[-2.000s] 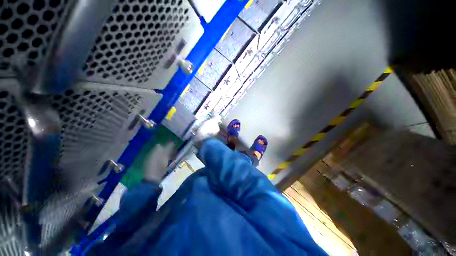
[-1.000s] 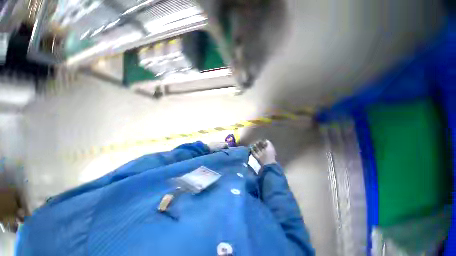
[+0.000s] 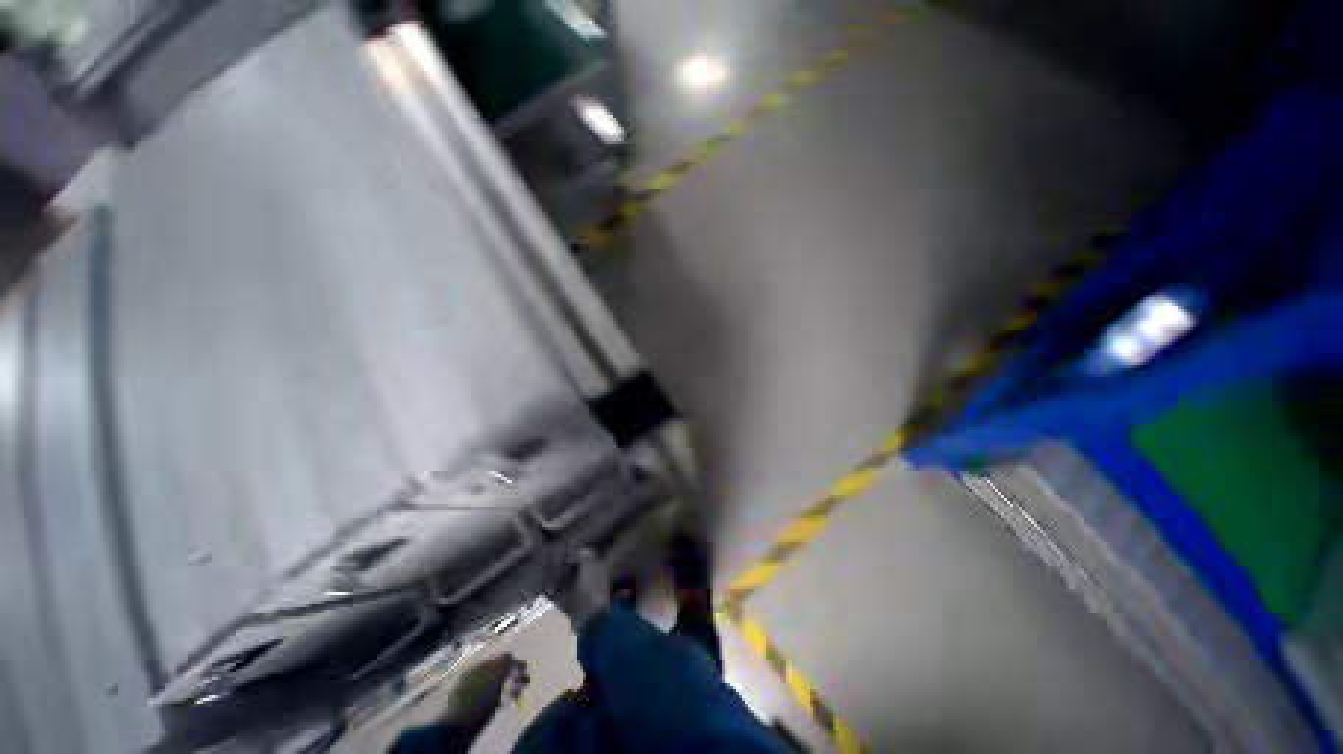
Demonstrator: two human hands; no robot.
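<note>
A large flat silver-grey metal unit [image 3: 324, 280] fills the left of the view, very close. Its near end shows several thin metal loop handles [image 3: 494, 552] and is blurred. My right hand [image 3: 588, 583] is at the near end, by the right corner; whether it grips a handle is unclear. My left hand [image 3: 479, 689] is small and blurred below the near end, with a gap visible between it and the handles. Its finger position is unclear.
A pale rail with a black corner piece [image 3: 633, 408] runs along the unit's right side. Yellow-black tape [image 3: 825, 508] crosses the grey floor [image 3: 795, 309]. At right stands a blue rack [image 3: 1016, 413] with a green mat [image 3: 1237, 471] and grey units low beside it.
The view has swung, and the large grey unit now fills the left side. My hands, earlier close in front of the smock, are now lower, beside the unit's near end.
</note>
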